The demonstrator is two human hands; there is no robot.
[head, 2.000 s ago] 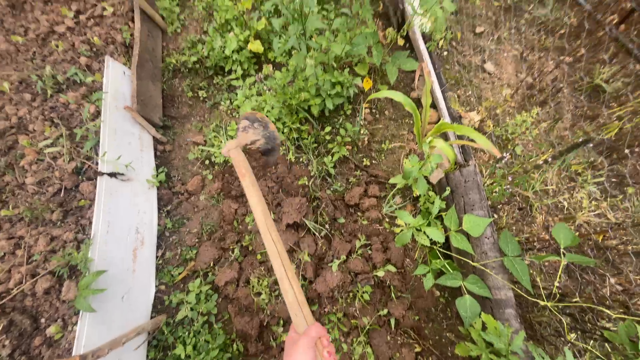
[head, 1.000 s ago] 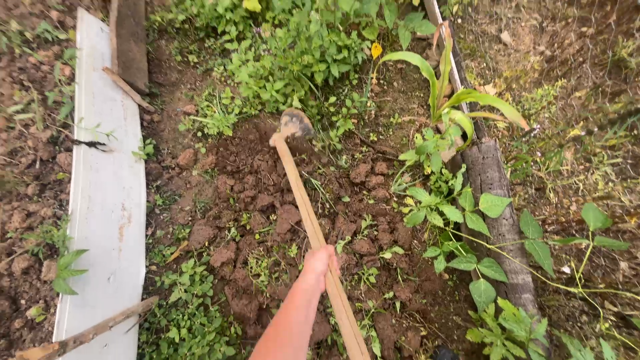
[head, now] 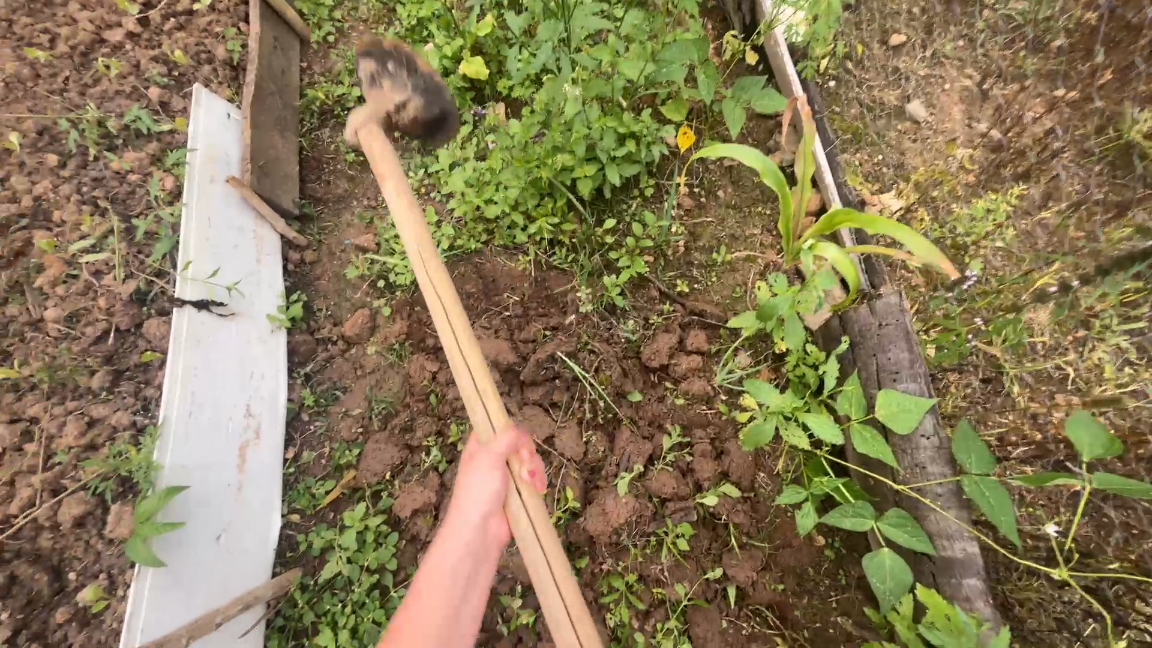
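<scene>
My left hand (head: 504, 468) is closed around the middle of a long wooden hoe handle (head: 450, 315), which has a lengthwise crack. The forearm comes in from the bottom edge. At the handle's upper end, the dirt-caked hoe head (head: 407, 93) is slightly blurred and appears raised over the green weeds (head: 558, 144). Below and right of the handle lies broken reddish-brown soil (head: 621, 450) with clods and small seedlings. My right hand is out of view, and so is the handle's lower end.
A white board (head: 220, 378) and a brown wooden plank (head: 273, 117) edge the left side. A weathered log (head: 909, 432) borders the right, beside a long-leaved plant (head: 796, 211) and a trailing vine (head: 981, 535). A stick (head: 225, 612) crosses the white board's lower end.
The hoe head was down at the soil by the weeds one second ago. It has since moved up and left, and appears lifted. My left hand stays closed on the handle.
</scene>
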